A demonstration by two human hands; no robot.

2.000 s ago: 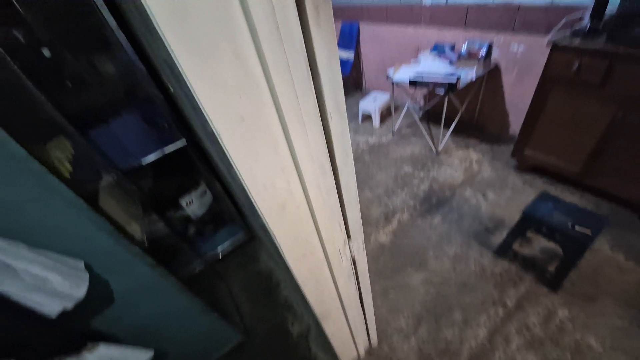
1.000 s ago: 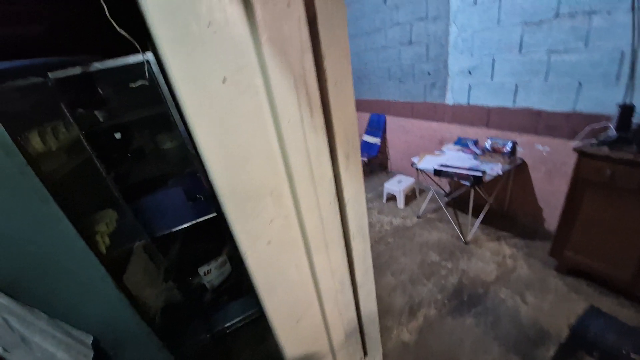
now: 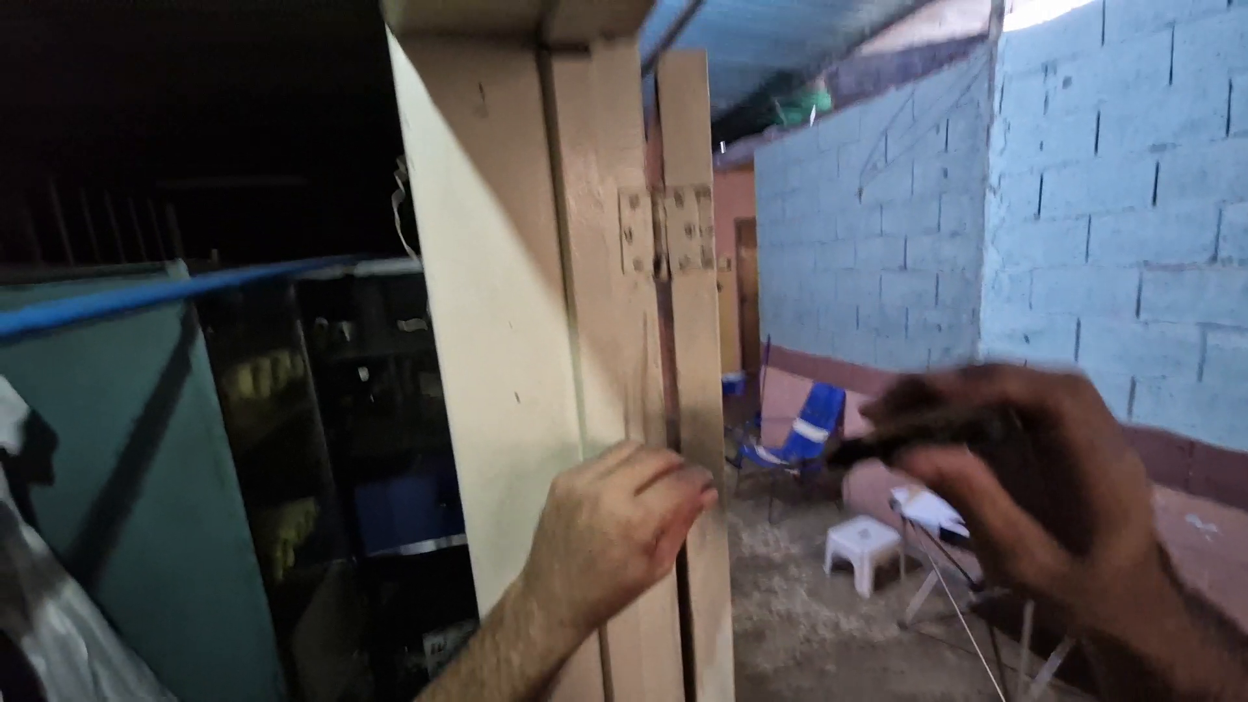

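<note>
My left hand (image 3: 624,526) rests with curled fingers against the painted door frame (image 3: 507,322), close to the narrow edge of the door (image 3: 697,390). Whether it grips anything there is hidden. To the right, my right hand (image 3: 1033,478) is raised and blurred, with a dark slender object (image 3: 868,444) pinched between thumb and fingers; its kind cannot be told. Above my left hand, a metal hinge (image 3: 667,232), coated in the same pale colour, joins frame and door. A narrow gap runs down between them.
Beyond the door stand a white plastic stool (image 3: 863,548), a blue folding chair (image 3: 814,424) and a folding table (image 3: 931,512), near a blue block wall (image 3: 868,244). On the left are a green panel (image 3: 127,468) and dark shelves (image 3: 361,419) holding several things.
Both hands have come into view, the left at the door frame, the right holding a dark object. The view has tilted up, bringing the hinge into sight.
</note>
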